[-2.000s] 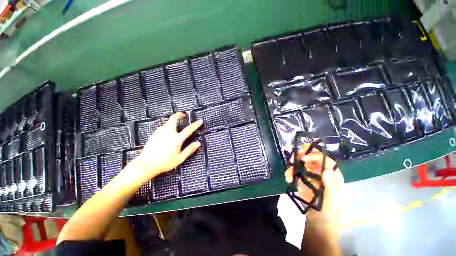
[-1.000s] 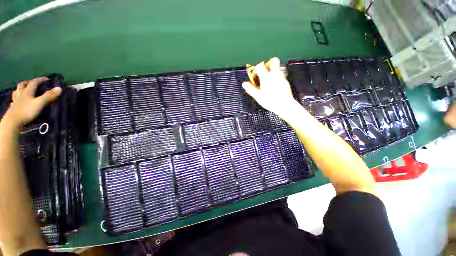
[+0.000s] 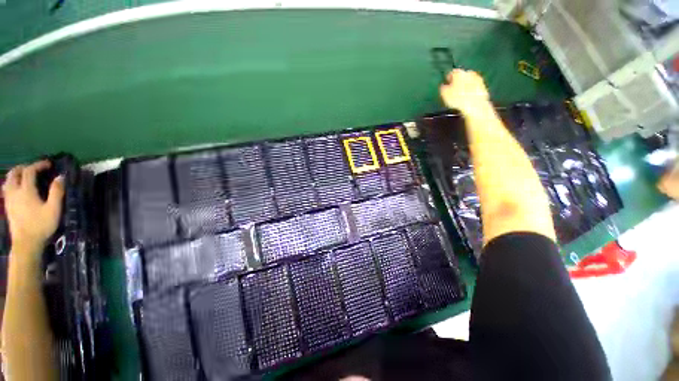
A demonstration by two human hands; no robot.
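A large black tray [image 3: 298, 237] with rows of ribbed pockets lies on the green bench in front of me. Two yellow rectangular frames [image 3: 362, 155] lie in its upper right pockets. My right hand [image 3: 465, 91] is stretched to the back right, at a dark frame [image 3: 442, 56] on the green mat; whether the fingers grip it is unclear. My left hand [image 3: 32, 205] rests on the tray stack [image 3: 80, 275] at the far left, fingers spread. My right forearm partly hides a shinier black tray [image 3: 581, 175] at the right.
A grey-white machine [image 3: 595, 67] stands at the back right. A loose yellow frame [image 3: 528, 70] lies near it. A red stool [image 3: 604, 260] is below the bench at the right. Part of another person's hand [image 3: 671, 181] shows at the right edge.
Two yellow frames now show in the middle tray's upper right pockets. My right hand has moved from there to the back right. My left hand remains on the stack.
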